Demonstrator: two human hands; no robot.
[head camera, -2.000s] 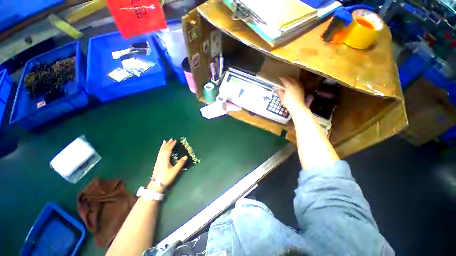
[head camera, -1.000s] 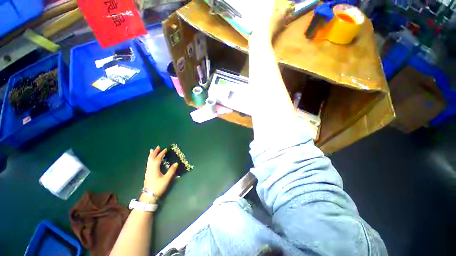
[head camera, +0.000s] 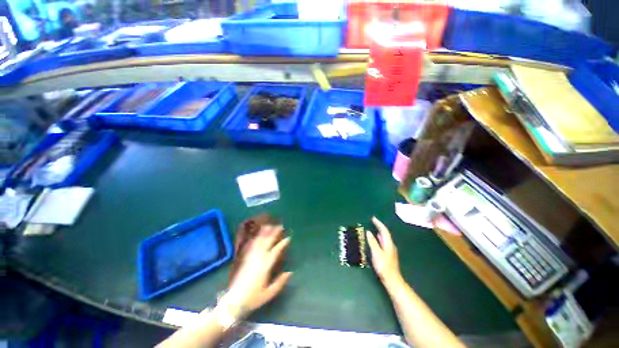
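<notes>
The palm-sized bundle of short black pieces (head camera: 353, 246) lies on the green bench, with gold tips along its right side and pale tips along its left. My right hand (head camera: 385, 253) is at its right edge, thumb and fingers apart, not closed around it; whether it touches the tips is unclear. My left hand (head camera: 261, 270) lies spread over the crumpled brown cloth (head camera: 251, 231), left of the bundle, fingers apart and not visibly gripping. My left hand hides part of the cloth.
A blue tray (head camera: 186, 253) is left of the cloth. A white packet (head camera: 259, 186) is behind it. Blue bins (head camera: 337, 144) line the back under a red sign (head camera: 391, 76). The cardboard shelf box (head camera: 468, 262) with the scale (head camera: 502, 234) stands at right. Papers (head camera: 60, 205) lie at left.
The view has swung left. My left hand has left the bundle and is on the cloth. My right hand has come down from the papers on the shelf box to the bundle's right side.
</notes>
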